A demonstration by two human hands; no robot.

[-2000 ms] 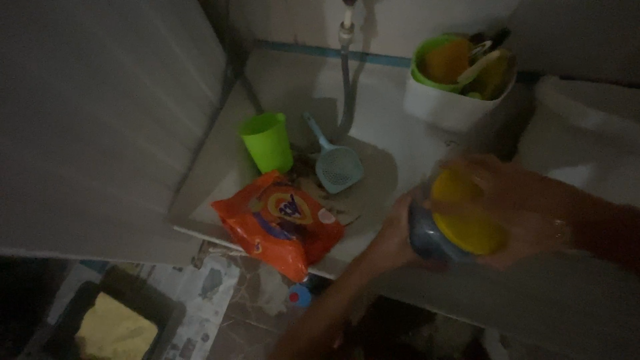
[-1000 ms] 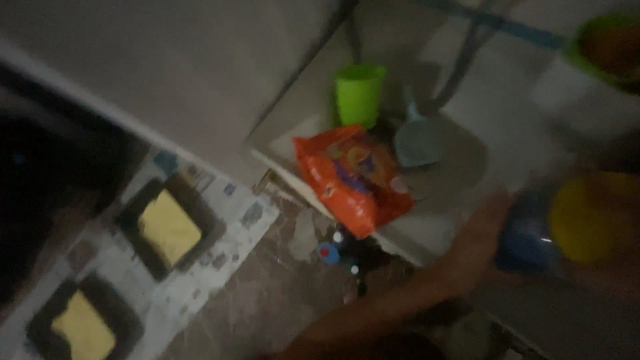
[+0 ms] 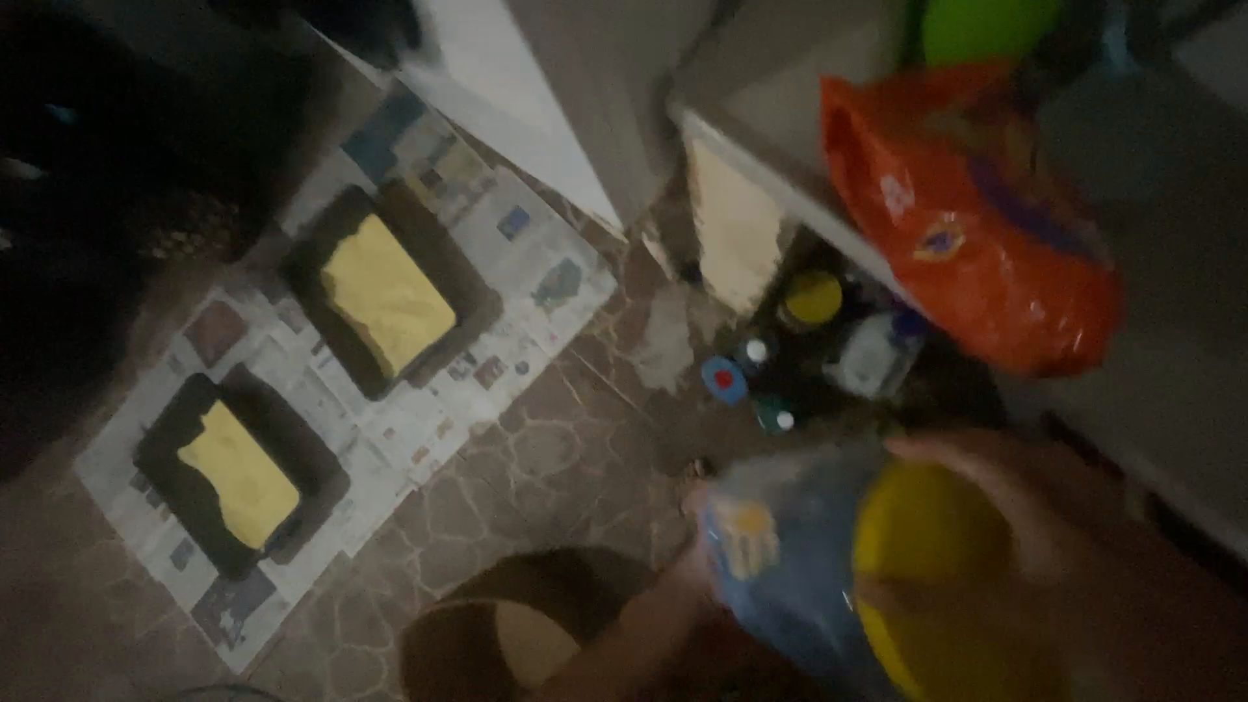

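Note:
A blue container (image 3: pixel 790 565) with a yellow lid (image 3: pixel 926 565) is between my hands at the lower right, blurred. My left hand (image 3: pixel 704 546) is closed around its far left side, mostly hidden by it. My right hand (image 3: pixel 1033 517) lies over the yellow lid with the fingers spread along its edge; whether the lid is loose cannot be told. Above them, an orange plastic bag (image 3: pixel 975 234) overhangs the edge of the counter, with a bright green cup (image 3: pixel 985 29) behind it.
Two dark trays (image 3: pixel 468 302) (image 3: pixel 151 453) holding yellow material stand on newspaper sheets (image 3: pixel 429 439) on the stone-patterned floor. Bottles (image 3: pixel 723 378) and a round yellow lid (image 3: pixel 813 297) are below the counter edge (image 3: pixel 799 185). A brown round bin (image 3: pixel 439 643) stands at the bottom.
The view has swung far left and down, bringing the trays and floor into sight. Both hands have stayed on the blue container and its yellow lid.

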